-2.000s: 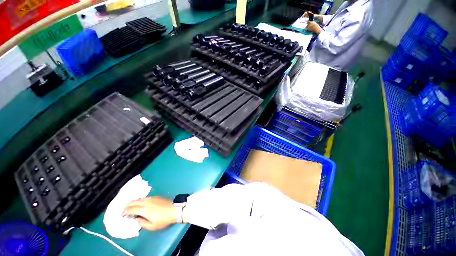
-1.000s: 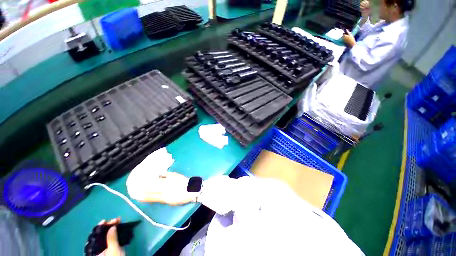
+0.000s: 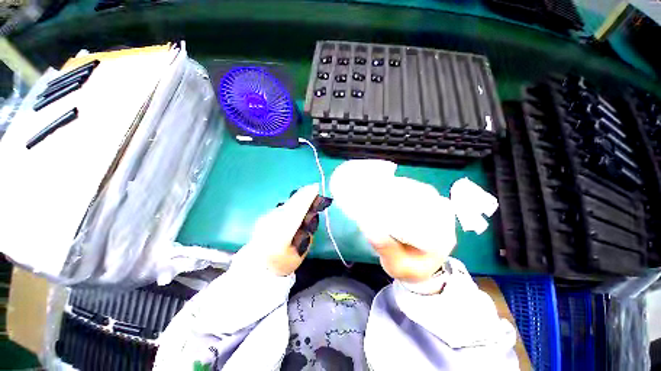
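Note:
Several small black parts (image 3: pixel 309 226) are in my left hand (image 3: pixel 279 235), which is closed around them above the green mat, left of centre. My right hand (image 3: pixel 412 257) is right of centre at a crumpled white cloth (image 3: pixel 362 185). The hand and cloth are overexposed and blend together, so the fingers are hard to make out; the hand appears to grip the cloth. A smaller white cloth piece (image 3: pixel 472 205) lies just to the right. The stacked black tray (image 3: pixel 427 87) behind holds small black pieces (image 3: pixel 341 77) in rows at its left end.
A blue-purple fan (image 3: pixel 255 101) stands behind my left hand; its white cable (image 3: pixel 324 174) crosses the mat. A bagged stack (image 3: pixel 80 167) with black tubes (image 3: pixel 52 128) is left. Tray stacks with tubes (image 3: pixel 609 145) are right. A carton of tubes (image 3: pixel 109 335) is low left; a blue crate (image 3: pixel 533 311) is low right.
The view has turned left, bringing in the bagged stack and carton. My left hand has come up from the lower edge with the black parts, near my right hand at the cloth.

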